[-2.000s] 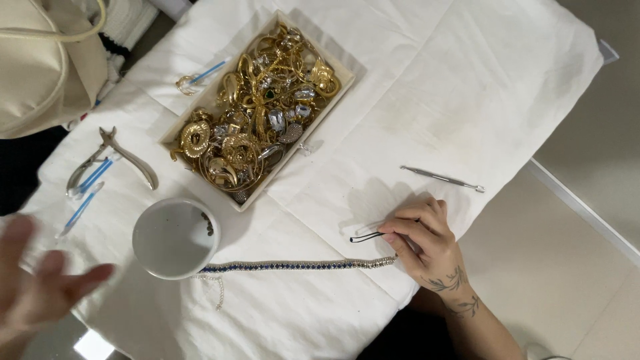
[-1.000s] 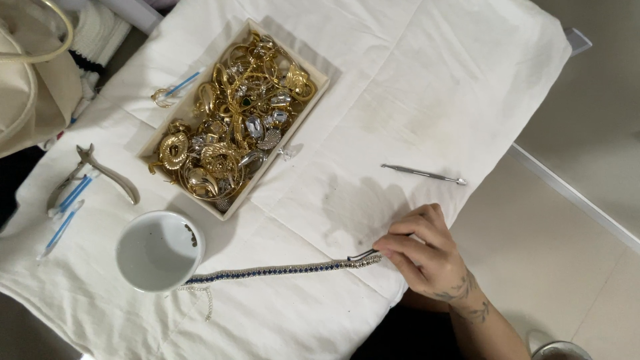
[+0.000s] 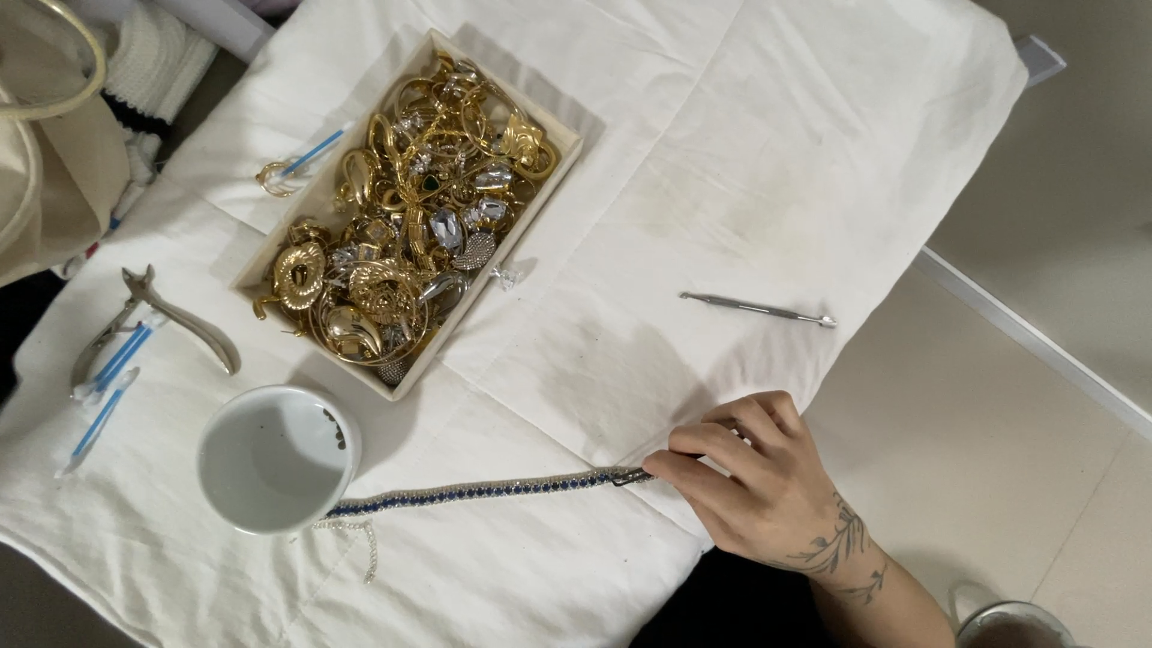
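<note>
My right hand [image 3: 751, 472] pinches dark tweezers [image 3: 635, 476] at the right end of a blue-stone chain [image 3: 486, 490]. The tips touch that end; whether they grip it is unclear. Across the white cloth the chain runs left to a white ceramic bowl [image 3: 277, 459], which hides its far end. Small dark bits cling inside the bowl's wall. A thin silvery chain [image 3: 370, 549] curls just below the bowl. Upper right of my hand lies a metal double-ended tool [image 3: 758, 309]. My left hand is out of view.
A cream tray [image 3: 486, 310] heaped with gold and crystal jewellery stands above the bowl. Nippers [image 3: 184, 324] and several blue-stemmed cotton swabs [image 3: 106, 416] lie at left, and another swab [image 3: 312, 152] with a gold ring [image 3: 275, 179] beside the tray. A beige bag [image 3: 67, 171] is upper left.
My left hand, seen at the left edge two seconds ago, has left the view. My right hand has brought the tweezers from above the chain down to its right end.
</note>
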